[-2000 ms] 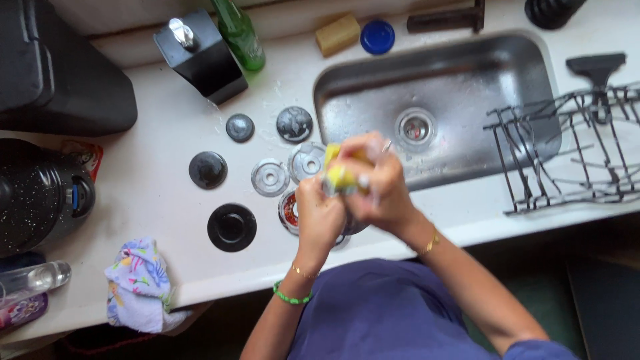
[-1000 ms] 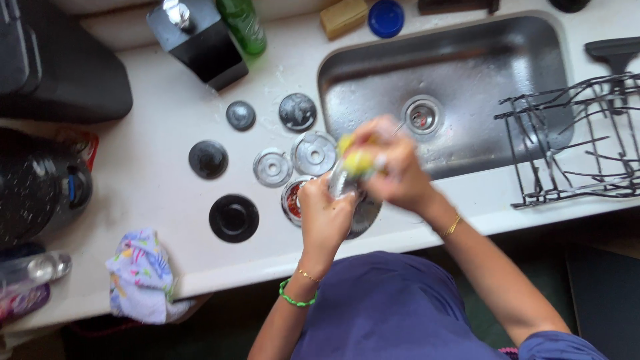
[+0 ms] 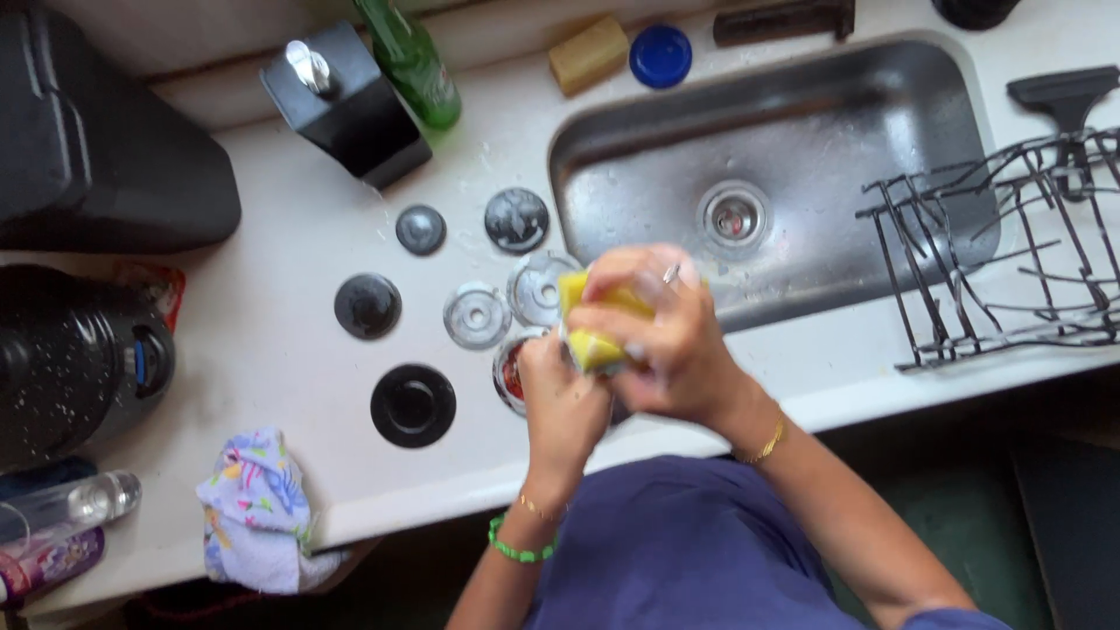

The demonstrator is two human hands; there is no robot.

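Note:
My right hand (image 3: 669, 341) grips a yellow sponge (image 3: 604, 328) at the near left corner of the sink. Against the sponge, my left hand (image 3: 564, 394) is closed on a small item mostly hidden by the fingers and sponge. Left of my hands on the white counter lie several round black burner caps, one of them (image 3: 413, 405) nearest the front edge. Two metal burner rings, one here (image 3: 477, 315) and one here (image 3: 541, 290), lie beside the sponge. A round part with a reddish inside (image 3: 512, 372) is partly covered by my left hand.
The steel sink (image 3: 805, 175) lies beyond my right hand, with a black wire rack (image 3: 1006, 262) over its right end. A black dispenser (image 3: 350, 105), green glass bottle (image 3: 416, 70), yellow bar (image 3: 588, 54) and blue lid (image 3: 660, 56) stand behind. A patterned cloth (image 3: 258, 516) hangs over the front edge.
Both hands stay together by the sink corner, and the right hand with the sponge has shifted slightly against the left. The burner parts on the counter have not moved.

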